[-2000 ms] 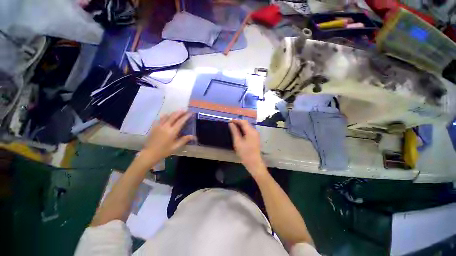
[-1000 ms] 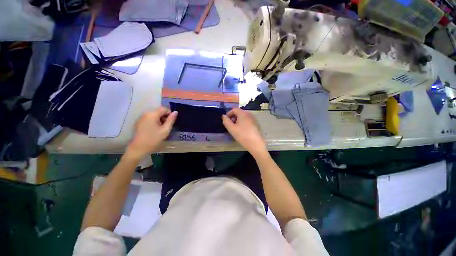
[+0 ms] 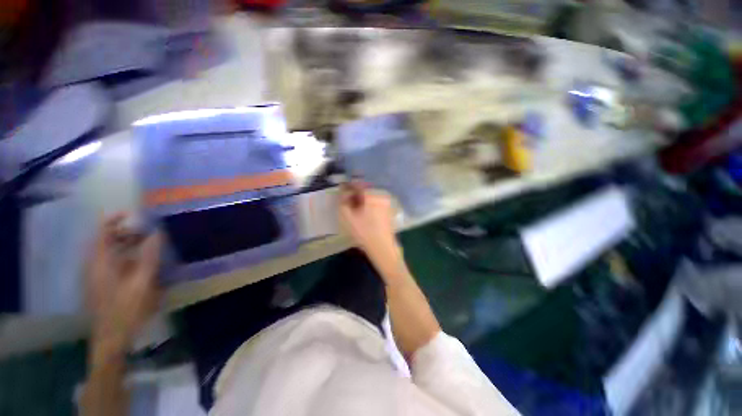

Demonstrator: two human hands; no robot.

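The blue-grey sewing template lies open on the table, with an orange-brown band across its middle. A dark fabric piece lies flat on its near half. My left hand is at the template's left edge, fingers bent and blurred; whether it holds anything is unclear. My right hand is right of the template, beside the heaped grey-blue sewn pieces. Its fingertips are close together and blurred; I cannot tell if it grips anything.
The cream, dark-stained sewing machine stands behind the sewn pieces. A yellow part is right of it. Light fabric pieces lie at the left. A white board is below the table at right. The whole view is motion-blurred.
The view has swung right. Both hands have left the dark piece, which stays on the template. My right hand has moved right towards the sewn pieces; my left hand has moved left.
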